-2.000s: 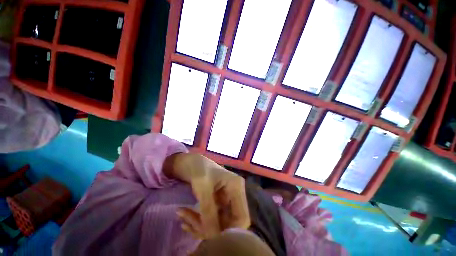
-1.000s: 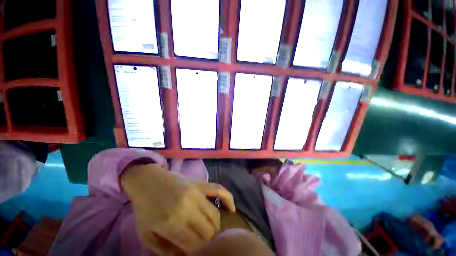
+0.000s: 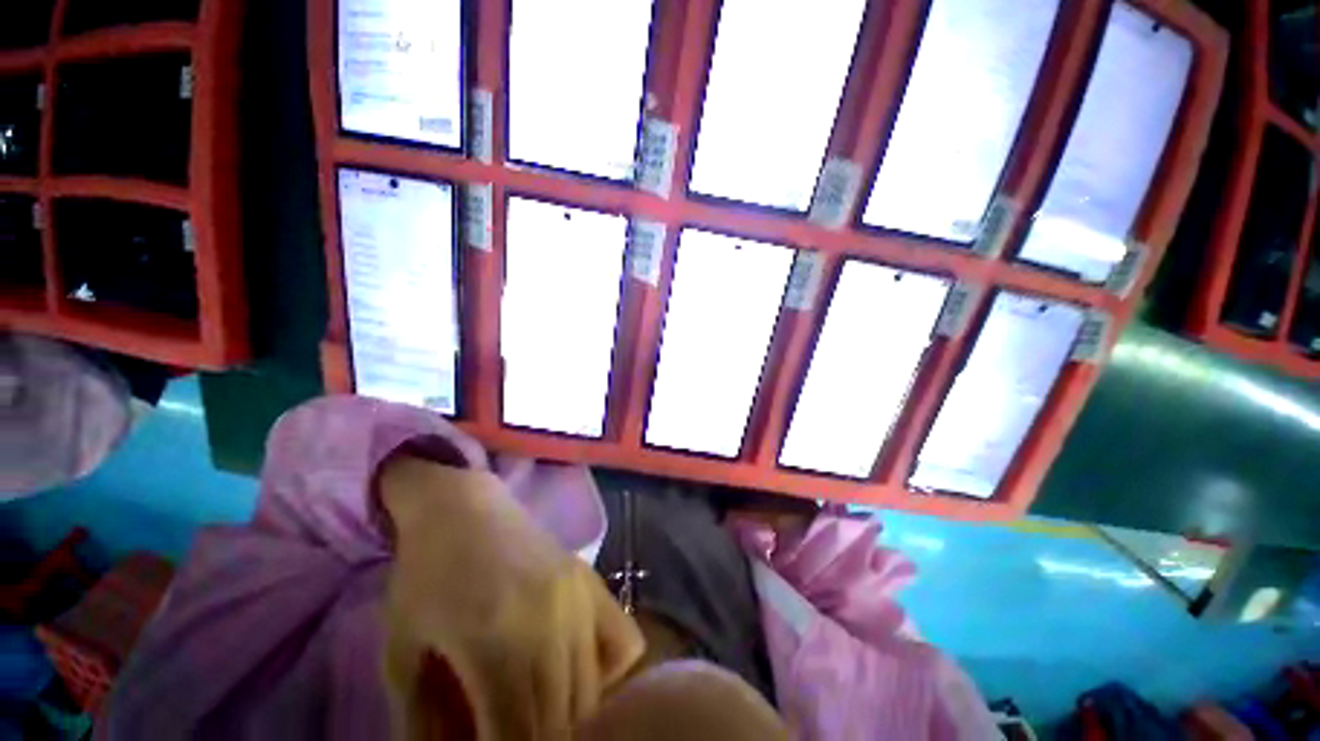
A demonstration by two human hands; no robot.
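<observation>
A red-orange tray in front of me holds two rows of smartphones. Their screens are lit white; the two at the left end, such as this smartphone, show faint lines of text. White barcode labels sit beside the phones. My left hand is below the tray, bent in front of my body, blurred, its fingers curled and partly hidden; no held thing shows. Of my right hand, only a dark, shaded part seems to show by a ruffled pink cuff under the tray's front edge. A blurred skin-coloured shape at the bottom edge is unclear.
A red tray of dark phones lies left, another at the right edge. Both flank the lit tray on the green bench. A person's pale sleeve is at far left. Red crates stand on the blue floor.
The view has shifted and tilted. My left hand has turned from palm and fingers showing to its back showing, and sits lower left. The phones stay in the tray with lit screens.
</observation>
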